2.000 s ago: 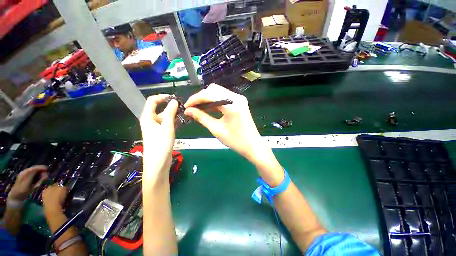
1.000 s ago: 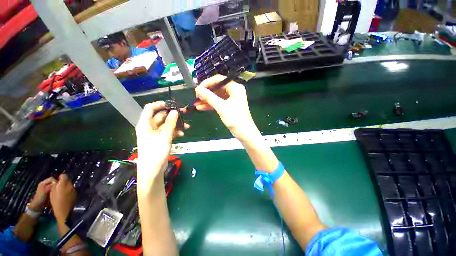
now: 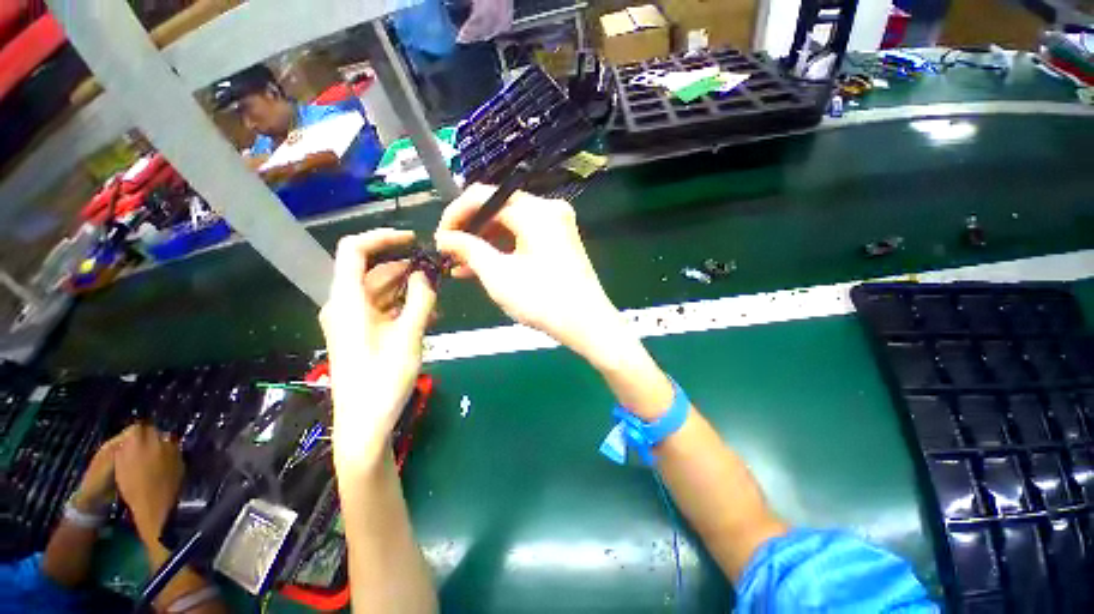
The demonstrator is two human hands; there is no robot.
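Observation:
My left hand [image 3: 374, 314] holds a small dark electronic assembly [image 3: 426, 260] between thumb and fingers, above the far edge rail. My right hand [image 3: 518, 258] grips a slim dark tool [image 3: 492, 206], probably tweezers, slanting up to the right. The tool's tip is at or close to the assembly; fingers hide the exact contact. A blue wrist strap [image 3: 654, 422] is on my right wrist, with a thin cord hanging down. Several small assemblies lie on the green conveyor belt, one of them right of my right hand [image 3: 709, 270].
A black blister tray [image 3: 984, 420] lies at right. A red bin [image 3: 422, 396] with tools, black cable and a silvery square [image 3: 254, 546] is at left. Another person's hands [image 3: 142, 474] are at far left. A person sits beyond the belt. A slanting frame post [image 3: 198, 144] stands upper left.
The view has shifted slightly. The right hand has come back close to the left after being a little apart, and the tool tilts more steeply than at first. The other person's hands have come together.

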